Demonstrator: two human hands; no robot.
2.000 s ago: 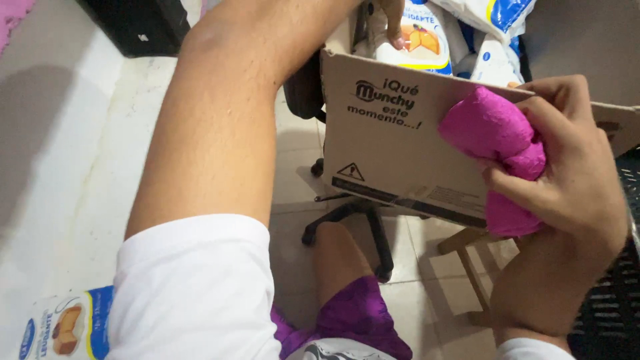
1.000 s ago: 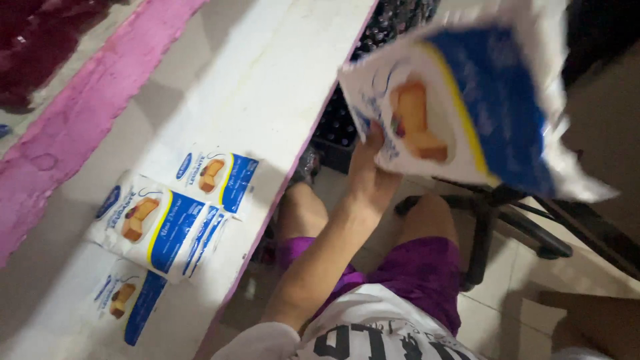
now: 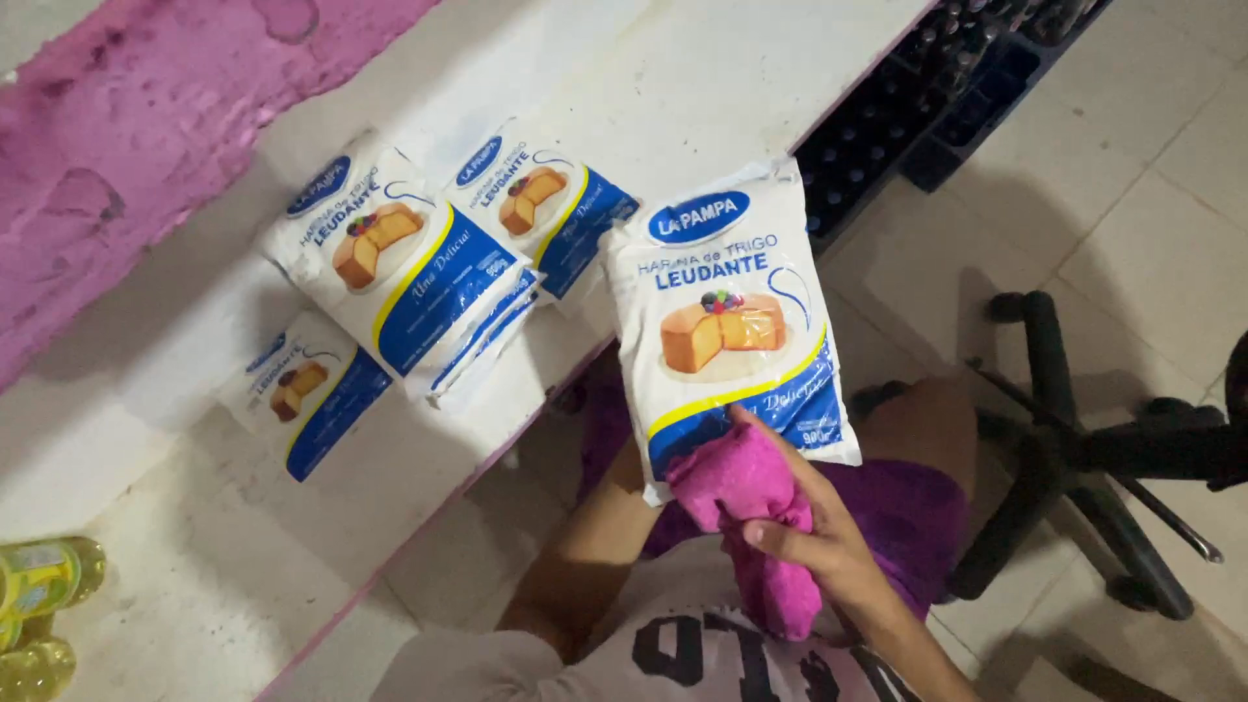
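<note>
A white and blue plastic bag of self-rising wheat flour [image 3: 726, 322] is held up over the edge of the white counter. My left forearm runs up behind it, and the bag hides my left hand. My right hand [image 3: 804, 526] grips a bunched magenta cloth [image 3: 746, 487] against the bag's lower front. On the counter, to the left, lies a stack of similar flour bags [image 3: 400, 263]. One flour bag [image 3: 546, 210] lies right of the stack, and another [image 3: 317, 390] lies below left of it.
The white counter [image 3: 682, 78] has a pink rim and a rough pink strip [image 3: 175, 146]. Bottles of yellow liquid [image 3: 49, 585] stand at lower left. A black plastic crate [image 3: 877, 127] and a wheeled chair base [image 3: 1063, 439] are on the tiled floor side.
The cardboard box seen two seconds ago is out of view. The flour bag has moved from the right toward the counter's edge. The view has swung to the counter, and my right hand with the cloth is back in view.
</note>
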